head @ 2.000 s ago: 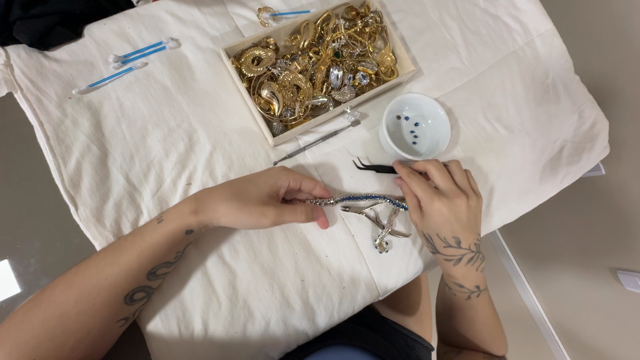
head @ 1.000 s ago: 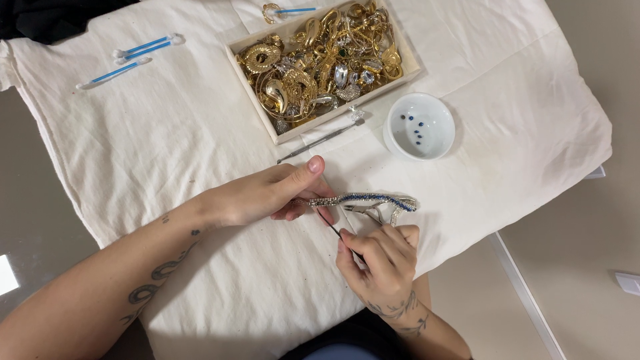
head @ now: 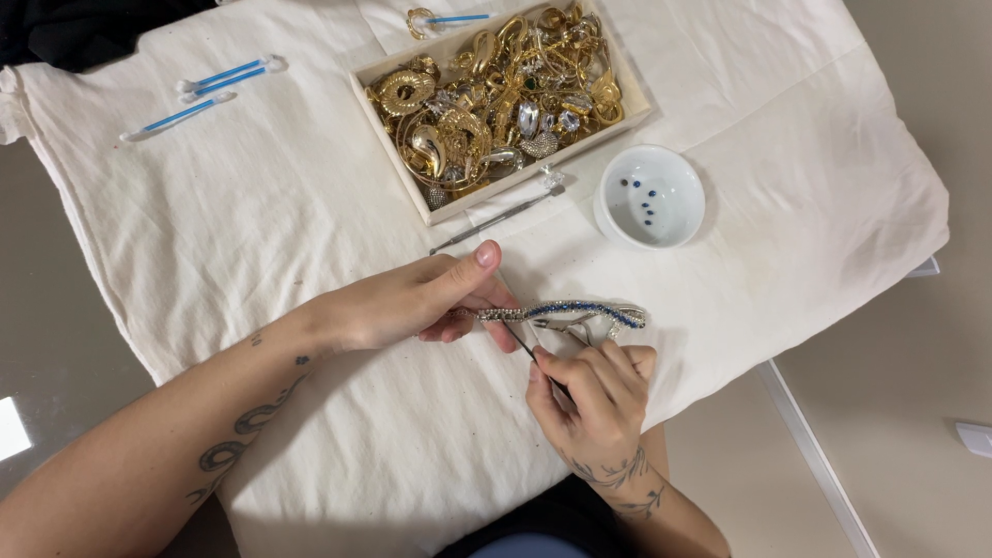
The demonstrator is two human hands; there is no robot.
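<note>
My left hand supports one end of a rhinestone bracelet with blue and clear stones, its thumb raised. In my right hand are black tweezers, their tips against the bracelet near my left fingers. Small jewellery pliers lie partly under the bracelet and behind my right hand. Above the hands stands a white bowl holding several tiny dark blue stones. A slim metal pick lies between my left hand and the jewellery box.
A pale wooden box full of gold and silver jewellery stands at the top. Several blue cotton swabs lie upper left; another swab and a gold ring lie beyond the box. A white cloth covers the work surface.
My right hand has moved left and down from the bracelet's far end, bringing the tweezers beneath its near part. My left thumb, earlier on the bracelet, has lifted away.
</note>
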